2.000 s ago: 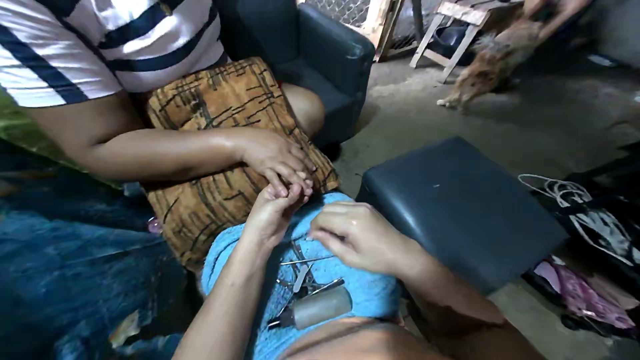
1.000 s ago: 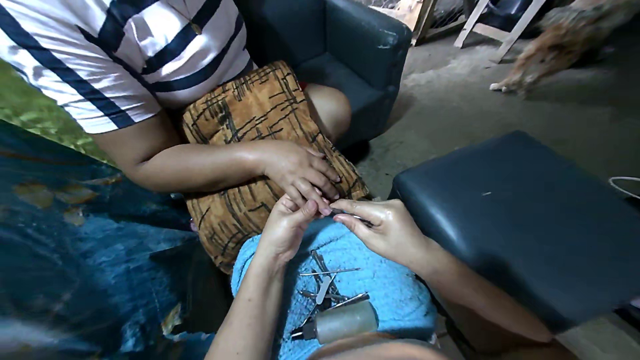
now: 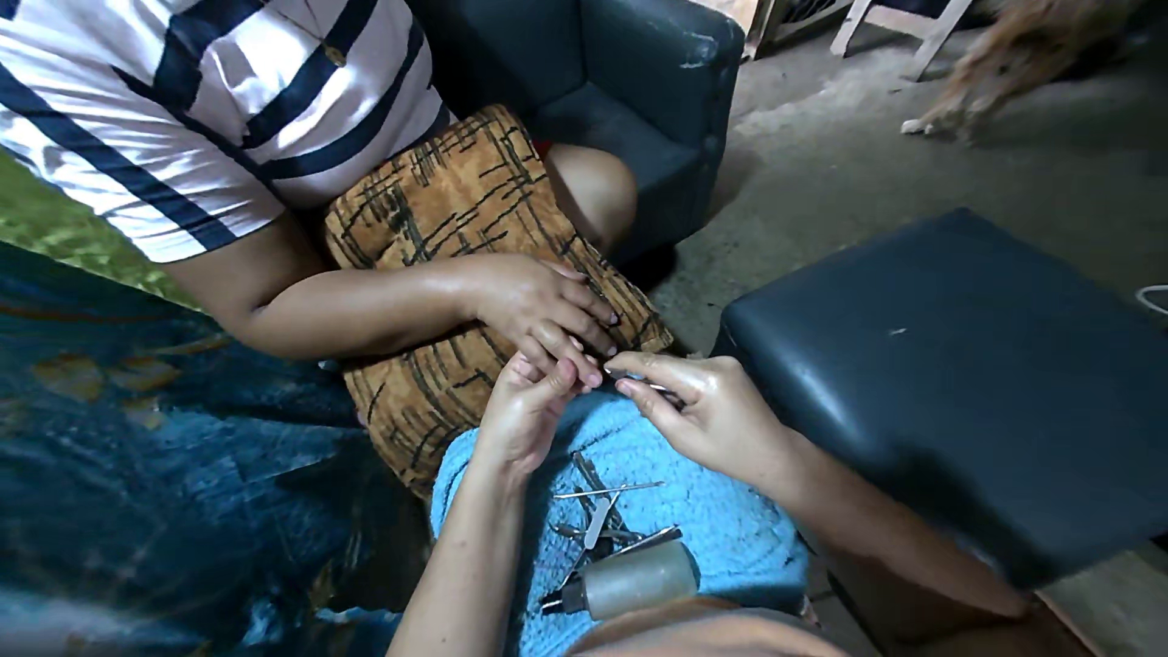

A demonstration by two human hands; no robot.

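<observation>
My left hand (image 3: 527, 411) holds a fingertip of another person's hand (image 3: 538, 306), which lies over a brown patterned cushion (image 3: 456, 201). Close by on the right, my right hand (image 3: 707, 401) grips a small metal nail tool (image 3: 652, 385), its tip near that fingertip; the exact kind of tool cannot be told. Below my hands a light blue towel (image 3: 730, 511) covers my lap. On it lie several metal manicure tools (image 3: 602, 511) in a loose pile, beside a translucent plastic bottle (image 3: 641, 579) with a black cap, lying on its side.
A dark padded stool (image 3: 940, 365) stands close on my right. The other person, in a striped shirt, sits before a dark armchair (image 3: 657, 119). Blue patterned fabric (image 3: 182, 474) hangs at left. A light brown dog (image 3: 1004, 73) is on the concrete floor at upper right.
Two seconds ago my right hand was a little apart from the other person's fingers; it is now close to them with the metal tool. The view has shifted, bringing the stool lower right.
</observation>
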